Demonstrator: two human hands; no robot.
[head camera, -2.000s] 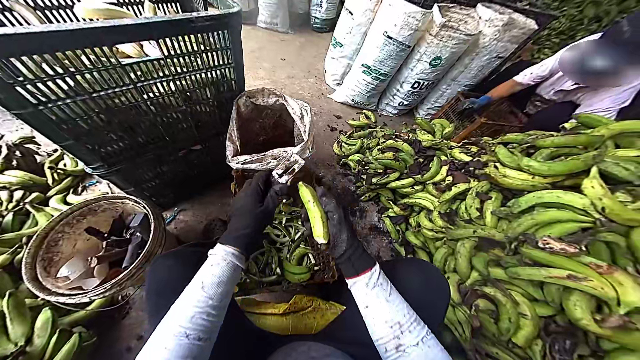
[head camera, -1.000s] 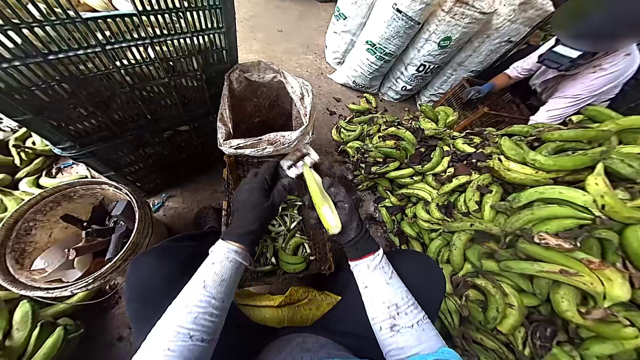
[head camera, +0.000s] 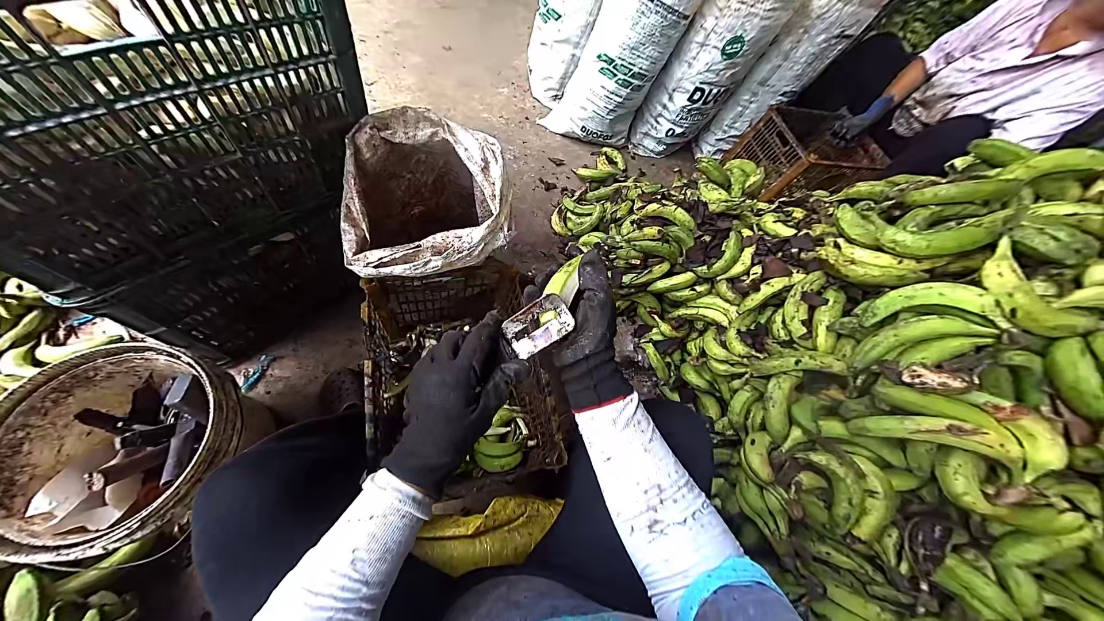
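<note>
My left hand (head camera: 453, 388), in a black glove, is closed on a small metal-framed peeling tool (head camera: 538, 326). The tool lies across the near end of a partly peeled green plantain (head camera: 565, 280). That plantain is gripped in my right hand (head camera: 591, 319), also black-gloved, its far end pointing away from me. Below both hands stands a brown plastic crate (head camera: 552, 414) with green peels (head camera: 498, 448) inside. An open, soiled white sack (head camera: 423, 263) stands just beyond the crate.
Green plantains (head camera: 931, 328) are heaped at the right. A dark green crate stack (head camera: 172, 155) and a round bucket (head camera: 228, 405) holding tools stand left. Behind are filled white sacks (head camera: 621, 69). A person (head camera: 1018, 78) sits at upper right beside a brown crate (head camera: 776, 155).
The plantain, earlier slanting with its near end to the right between my hands, now points away in my right hand. The metal tool has moved from its far end to its near end.
</note>
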